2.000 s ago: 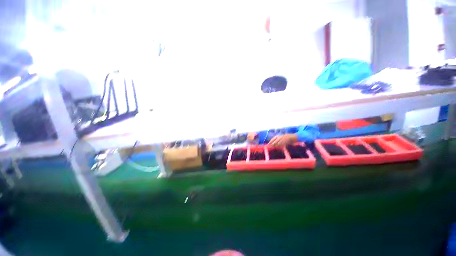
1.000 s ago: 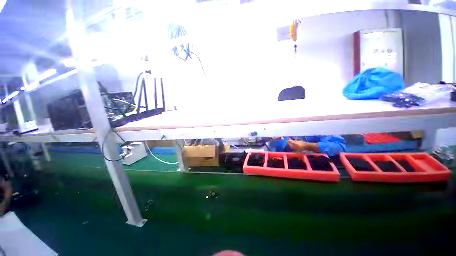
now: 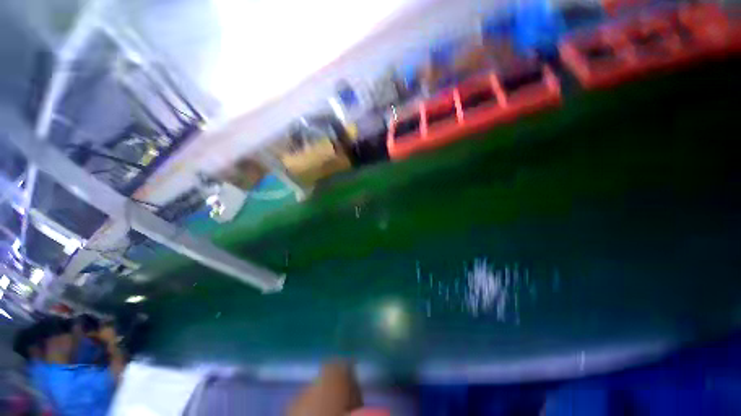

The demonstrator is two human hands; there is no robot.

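The picture is strongly blurred. A scattered pile of tiny silver-white clips (image 3: 486, 288) lies on the green belt surface (image 3: 455, 219), right of centre. A blurred skin-coloured shape, which looks like my left hand (image 3: 329, 392), shows at the bottom edge just left of centre, mostly cut off. A dark smudge is beside it, too blurred to name. I cannot tell whether this hand holds anything. My right hand is not visible.
Red-orange divided trays (image 3: 479, 114) stand along the far side. A brown carton (image 3: 315, 162) is left of them. A white slanted post (image 3: 203, 252) stands at left. A person in blue (image 3: 73, 382) and a white carton (image 3: 158, 392) are at lower left.
The view has tilted and swung downward, so the trays sit higher and slanted. The clip pile, the near belt edge and the skin-coloured shape have come into view.
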